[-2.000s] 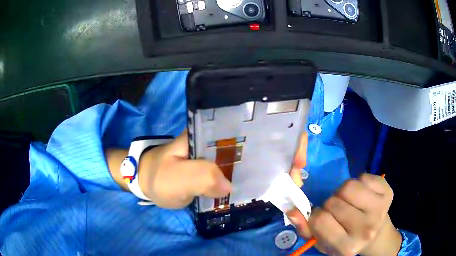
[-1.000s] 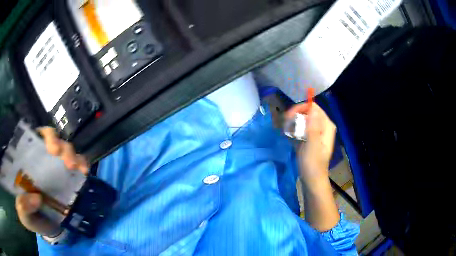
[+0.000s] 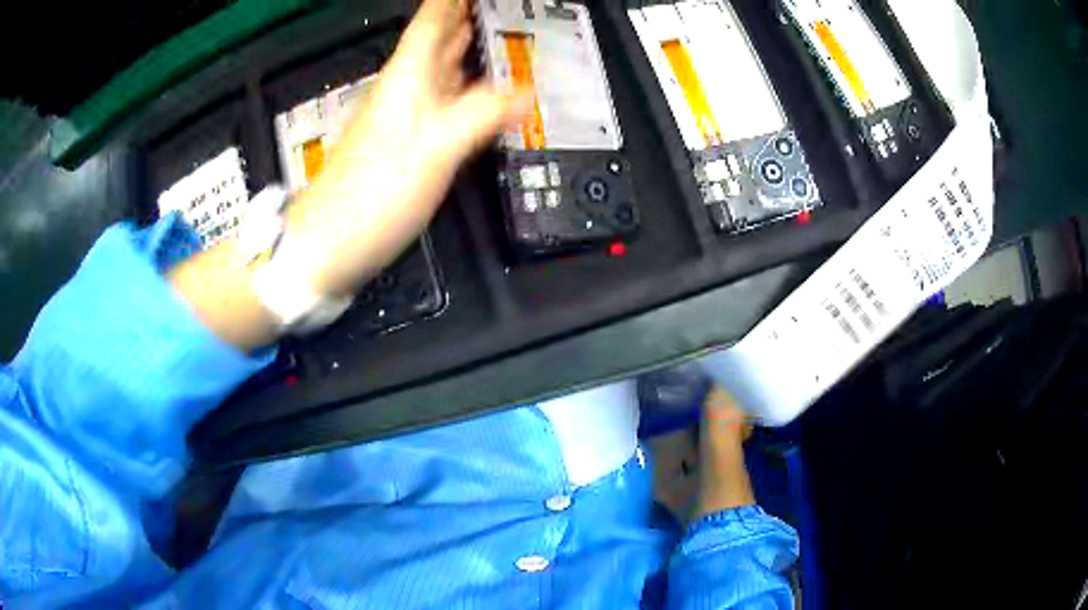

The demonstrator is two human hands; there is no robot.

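Observation:
My left hand (image 3: 388,161), blurred and wearing a white wristband, reaches over the black tray (image 3: 561,312). Its thumb meets the left edge of an unlabelled smartphone (image 3: 573,101) in a slot; whether it grips the phone cannot be told. This phone has a silver plate, an orange flex strip and a black camera end. My right hand (image 3: 724,435) is below the tray's front edge, its fingers largely hidden behind the white label strip (image 3: 823,328). The strip carries printed barcodes and hangs over the tray's right side. No orange stick shows.
Two more unlabelled smartphones (image 3: 722,119) lie to the right in the tray. Another phone (image 3: 406,280) is partly under my left arm. A labelled phone (image 3: 212,197) is at the far left. Red marks show near the camera ends. Dark layered objects (image 3: 966,369) stand at the right.
The view has shifted to show more of the tray. My left hand has moved from beside the tray to over it. My right hand has gone behind the strip; its small white piece is out of sight.

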